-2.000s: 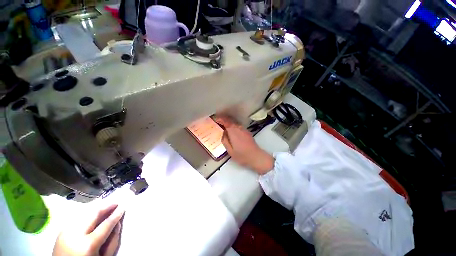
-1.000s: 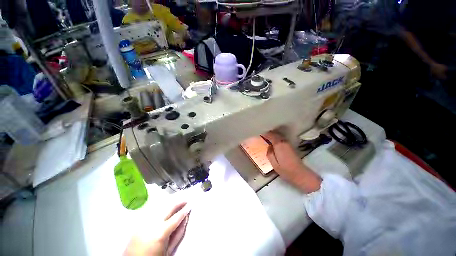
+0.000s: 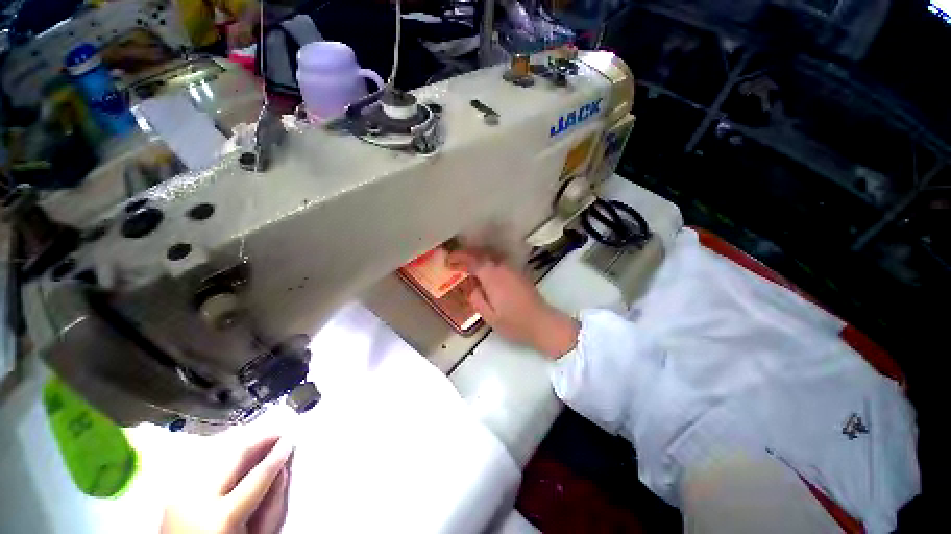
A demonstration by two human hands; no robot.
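A smartphone [image 3: 444, 287] with a lit orange-red screen lies under the arm of the sewing machine [image 3: 365, 198]. My right hand [image 3: 508, 299] is over the phone's right side, its fingertips at the screen, partly blurred. My left hand [image 3: 238, 494] lies on the white fabric [image 3: 386, 448] just in front of the needle area [image 3: 273, 373], fingers close together and washed out by the lamp. Whether it grips the cloth cannot be told.
A green tag [image 3: 90, 438] hangs left of the machine head. Black-handled scissors [image 3: 613, 222] lie at the table's right end. White pieces [image 3: 772, 365] are heaped over a red rim [image 3: 730, 250] at right. A purple cup [image 3: 332, 79] stands behind the machine arm.
The view has swung away and back. The phone screen looks redder, with a different layout from before. My right hand is still at the phone and my left hand still on the fabric.
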